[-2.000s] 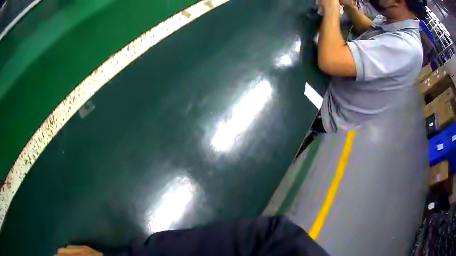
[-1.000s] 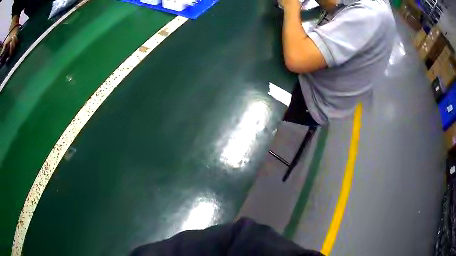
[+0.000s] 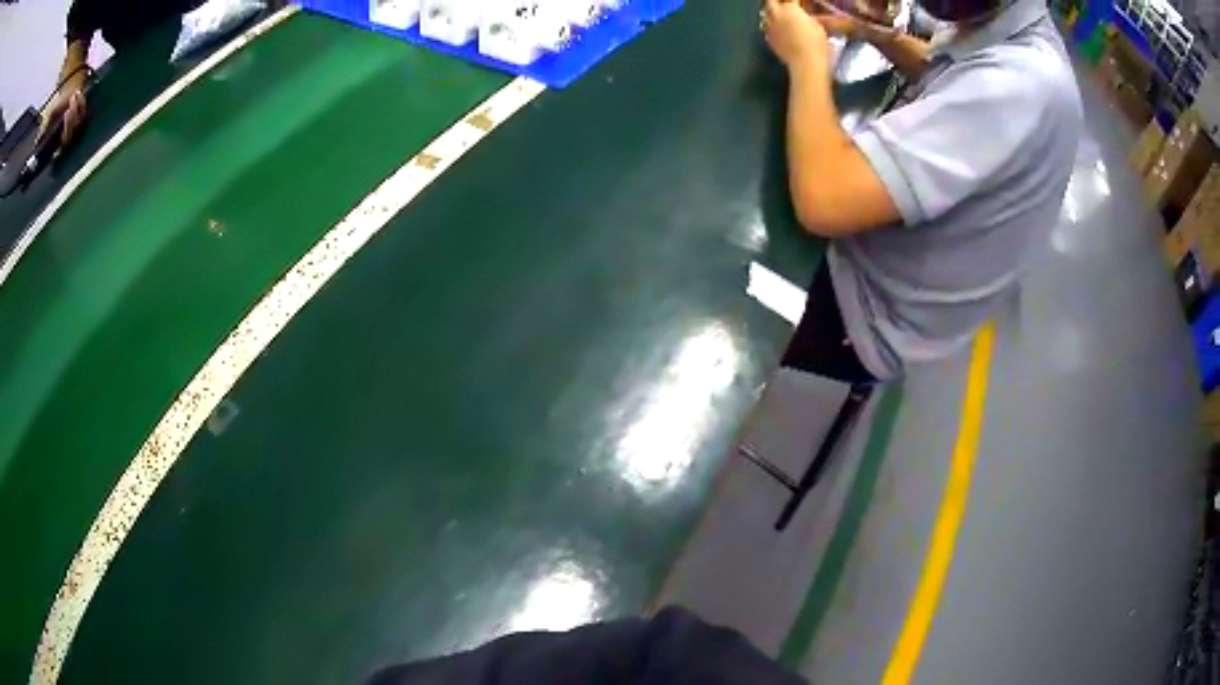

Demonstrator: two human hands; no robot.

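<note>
Neither of my hands is in the picture. A dark sleeve or piece of my clothing (image 3: pixel 589 656) shows at the bottom edge. Nearest in front of me lies the glossy dark green bench (image 3: pixel 401 402), with bright light reflections on it. A small pale, see-through patch (image 3: pixel 224 418) lies near the whitish rail (image 3: pixel 201 388). A white paper slip or label (image 3: pixel 776 293) is at the bench's right edge.
A brighter green conveyor belt (image 3: pixel 161 281) runs left of the rail. A blue tray (image 3: pixel 562 64) with several white parts stands at the top. A seated person (image 3: pixel 950 187) is at right, hands raised. Another person's hand (image 3: pixel 64 114) is top left. Cartons (image 3: pixel 1177 174) stand far right.
The hand seen at the bottom left two seconds ago is out of the picture. The view has shifted, bringing in the blue tray, the other person's hand and the stool leg.
</note>
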